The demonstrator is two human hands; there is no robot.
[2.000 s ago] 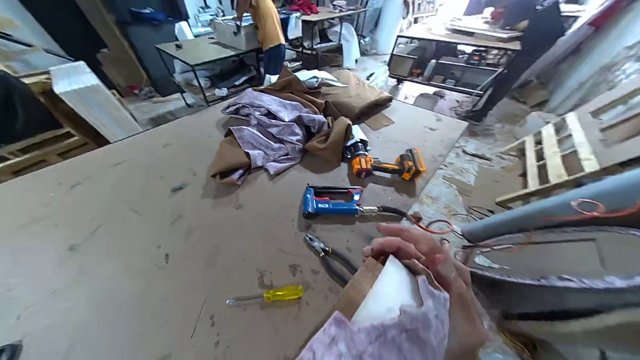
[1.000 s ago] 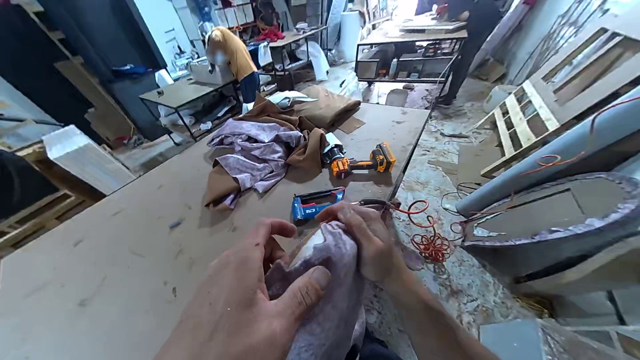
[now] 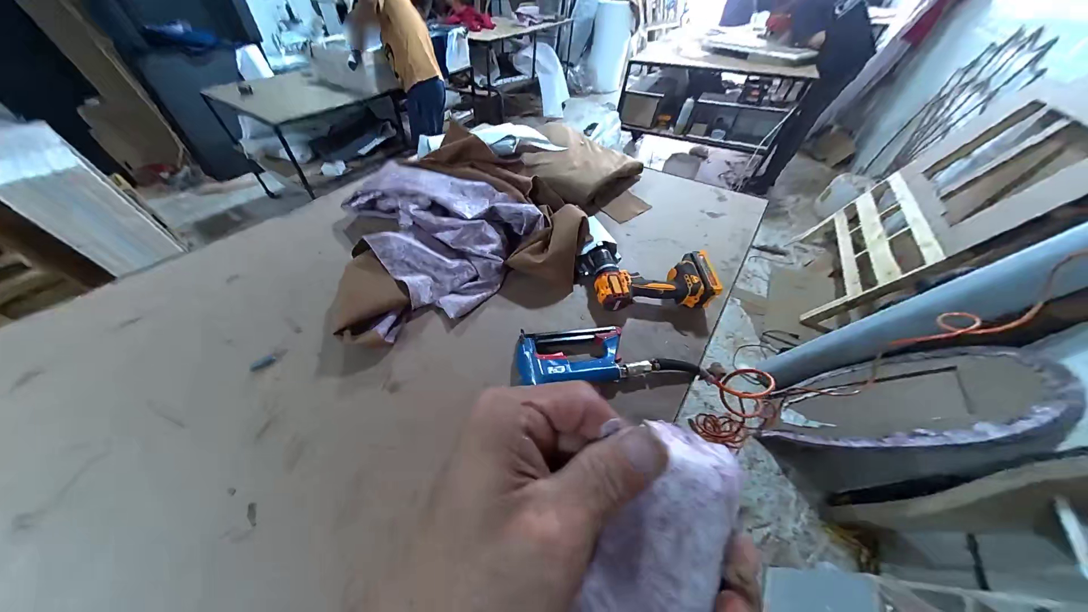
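My left hand [image 3: 544, 501] pinches the edge of a mottled light-purple fabric piece [image 3: 667, 518] between thumb and fingers, low in the view. At the piece's lower right side, fingers of my right hand [image 3: 741, 571] rest against it; most of that hand is hidden. Just beyond my left hand a blue pneumatic staple gun [image 3: 569, 357] lies on the table, joined to an air hose. Behind it lies an orange and black cordless drill [image 3: 654, 283]. Crumpled purple fabric [image 3: 450, 238] and brown fabric [image 3: 552, 246] are heaped at the far side.
The work table's surface [image 3: 170, 408] carries a small dark bit [image 3: 268, 360]. An orange coiled hose [image 3: 722, 429] hangs past its right edge. Upholstered frames [image 3: 918, 399] and a wooden pallet [image 3: 875, 242] stand at the right. Two people work at tables further back.
Two seconds ago white padding showed at the piece's open end; now purple fabric covers it there. My left hand has come onto the piece. The view has shifted.
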